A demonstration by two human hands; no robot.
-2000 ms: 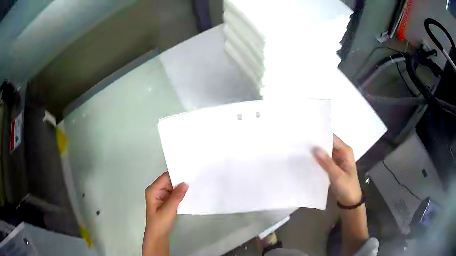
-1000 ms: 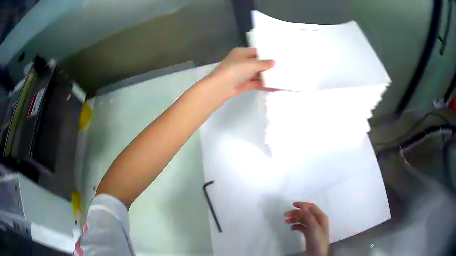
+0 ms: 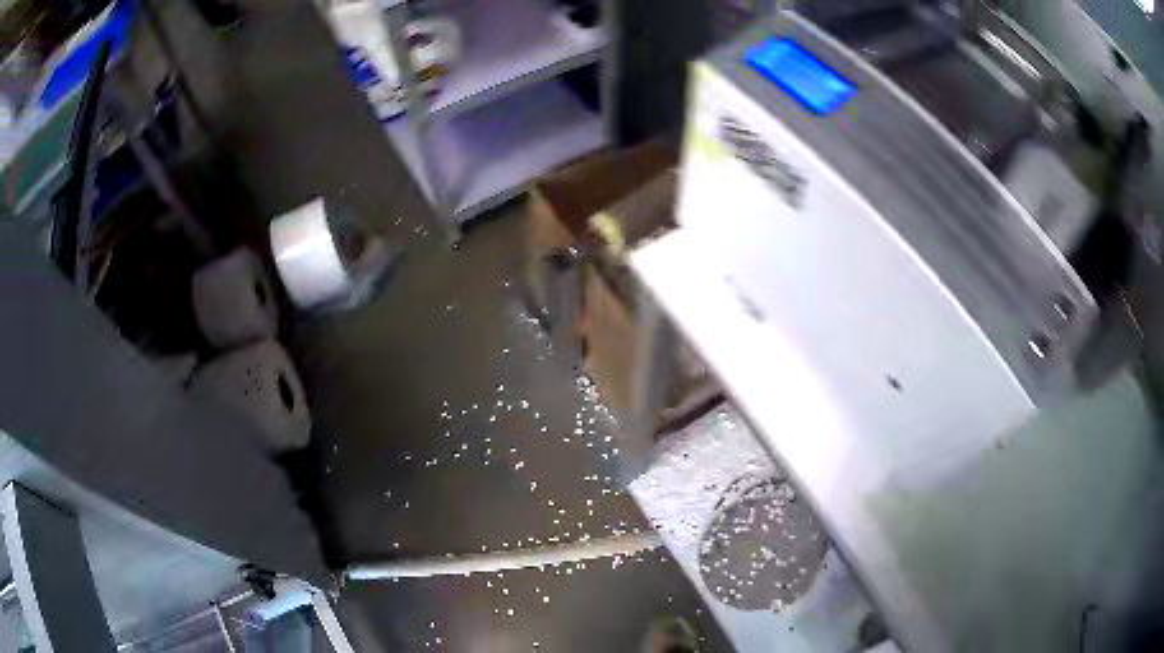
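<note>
Neither of my hands is in view. The white sheet cutting machine [image 3: 830, 255] stands at the right, with a blue screen on its grey panel and two knobs at the panel's far end. Part of the pale green table mat [image 3: 1034, 498] shows at the lower right, with a thin dark rod at its lower edge. The sheets and their stack are not in view.
A brown carton [image 3: 610, 319] stands beside the machine. Material rolls [image 3: 310, 255] lie on the floor at the left. White bits litter the floor [image 3: 421, 383] and a lower shelf. A pale bar [image 3: 511, 559] crosses the floor. A shelf unit [image 3: 511, 147] stands behind.
The view has swung from the table and sheet stack to the machine, floor and rolls. Both hands have left the picture; my left hand was at the stack before.
</note>
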